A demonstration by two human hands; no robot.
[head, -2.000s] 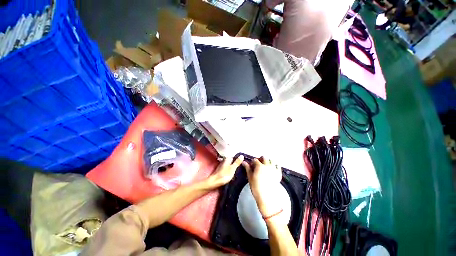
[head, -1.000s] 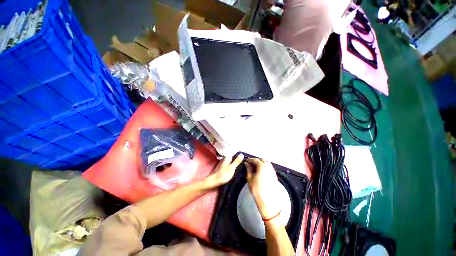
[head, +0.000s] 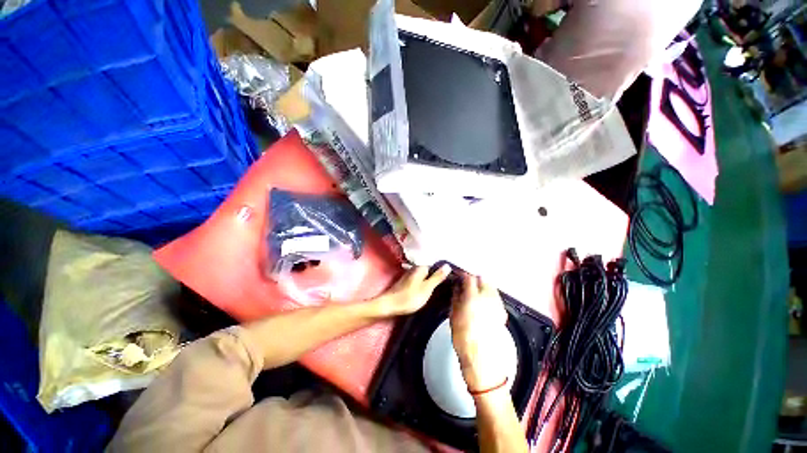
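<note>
A flat square black housing (head: 534,336) lies on the red mat in front of me, its raised round rim around a white disc (head: 447,376). My left hand (head: 418,290) rests at the housing's top left corner, with fingertips on its edge. My right hand (head: 478,320) reaches over the disc, fingers bent together at the top edge beside my left fingertips. Whatever is between the right fingertips is hidden. A black cable bundle (head: 591,327) lies just right of the housing.
A black housing (head: 462,106) sits in open white packaging beyond my hands. A bag with dark contents (head: 310,234) lies on the red mat (head: 221,257). Blue crates (head: 115,124) stand left. Coiled cable (head: 659,221) lies on the green bench (head: 739,292). Another person's sleeve (head: 602,44) shows at the top.
The camera view has shifted, so most of the scene sits further right. Both hands remain at the housing's top corner; my right fingers now point more upright and sit slightly farther from the left fingertips.
</note>
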